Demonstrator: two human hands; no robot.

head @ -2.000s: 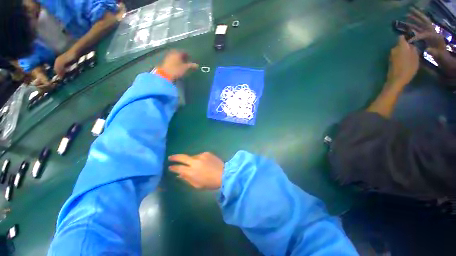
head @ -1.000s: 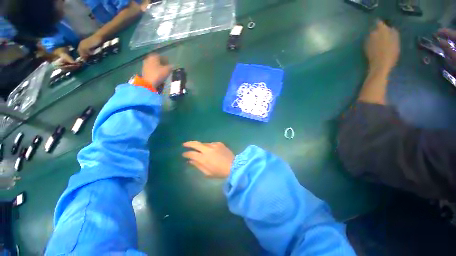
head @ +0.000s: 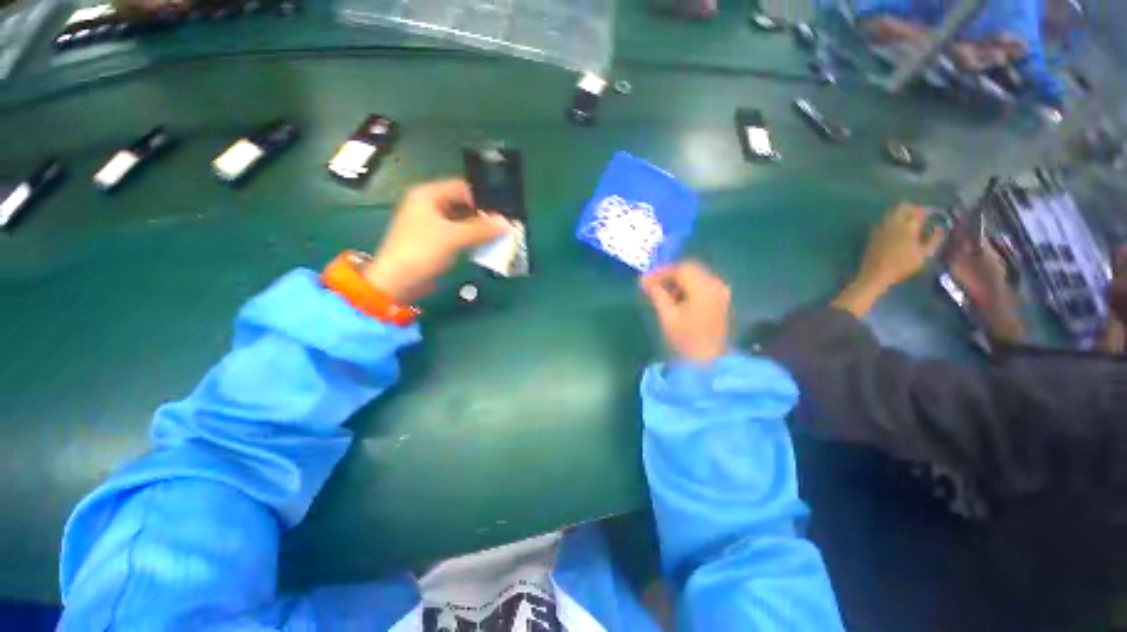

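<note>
My left hand point(head: 426, 241), with an orange wristband, has its thumb and fingers closed on the pale end of a black phone point(head: 496, 185). The phone's dark end points away from me. My right hand point(head: 692, 309) is at the near right corner of the blue tray point(head: 669, 188), fingertips pinched together at its rim. Whether a ring is between them is too blurred to tell. The tray holds a heap of white rings point(head: 628, 232). A small white round piece point(head: 468, 293) lies below my left hand.
Several black phones with pale patches, one of them here point(head: 362, 149), lie in a row at the left. A clear tray point(head: 494, 27) is at the far side. Another phone point(head: 587, 96) lies behind the blue tray. A dark-sleeved person's hand point(head: 901, 253) is at the right.
My left hand has closed on a phone and holds it left of the blue tray. My right hand has moved from the open table to the tray's near corner. The view has shifted.
</note>
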